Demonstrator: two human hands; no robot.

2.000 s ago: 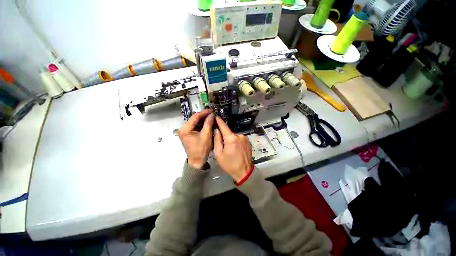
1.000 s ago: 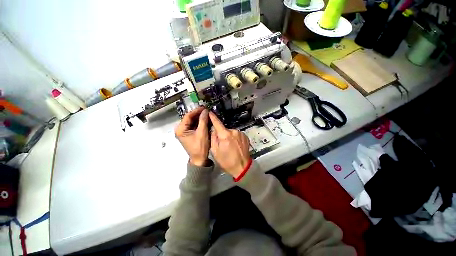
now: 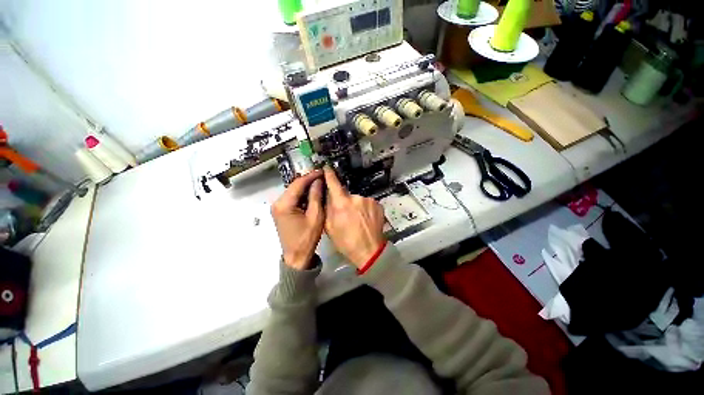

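Note:
The white overlock machine (image 3: 421, 154) stands on the table, with cream tension knobs (image 3: 392, 116) on its front and its dark looper area (image 3: 363, 176) open. My left hand (image 3: 297, 220) is at the needle area, thumb and index finger pinched together. My right hand (image 3: 353, 225), with a red band at the wrist, is beside it, index finger pointing up into the needle area. The fingertips nearly touch. Whatever is between them is too small to see. The needles are hidden behind the fingers. A green-marked part (image 3: 306, 147) shows just above my left hand.
Black-handled shears (image 3: 503, 176) lie right of the machine, with a yellow-orange tool (image 3: 500, 117) and a tan board (image 3: 557, 116) behind. A metal attachment arm (image 3: 247, 156) extends left. A neon thread cone (image 3: 510, 27) stands back right. Cloth scraps (image 3: 610, 270) lie below right.
The camera view has shifted, so the machine sits farther left and higher than two seconds ago. Both hands stay at the needle area, with only small finger movements.

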